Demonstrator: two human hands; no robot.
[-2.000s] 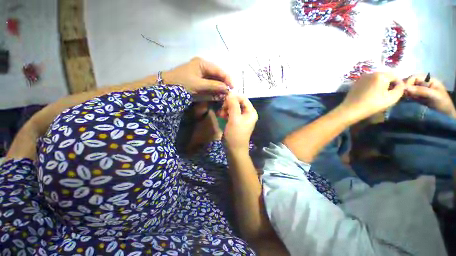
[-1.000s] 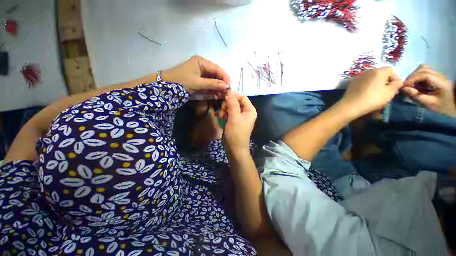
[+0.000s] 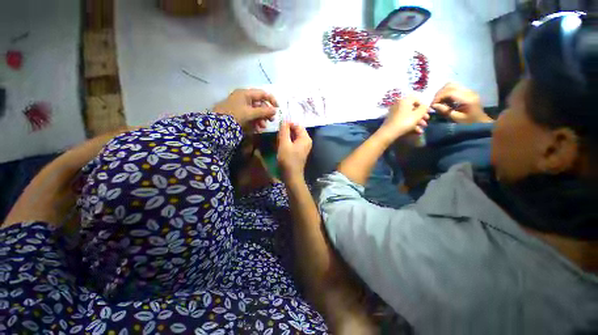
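My left hand (image 3: 249, 108) is over the white table's near edge, thumb and fingers pinched on something tiny and pale. My right hand (image 3: 294, 149) is just right of it and lower, its thumb and forefinger pinched upward. A faint thin workpiece (image 3: 280, 116) shows between the fingertips; its exact shape is too small and blurred to tell. Loose thin red and dark pieces (image 3: 309, 106) lie on the table just beyond my right hand. Two single dark strands (image 3: 195, 76) lie farther left.
A seated person in a light shirt (image 3: 419, 229) works close at my right. Red heaps (image 3: 353, 46), a whitish plastic tub (image 3: 275, 26) and a dark oval-faced device (image 3: 404, 21) are on the table. A wooden strip (image 3: 103, 98) runs at left.
The view has turned, bringing in the tub, the device and the other person's head. My fingertips were close together and are now slightly farther apart.
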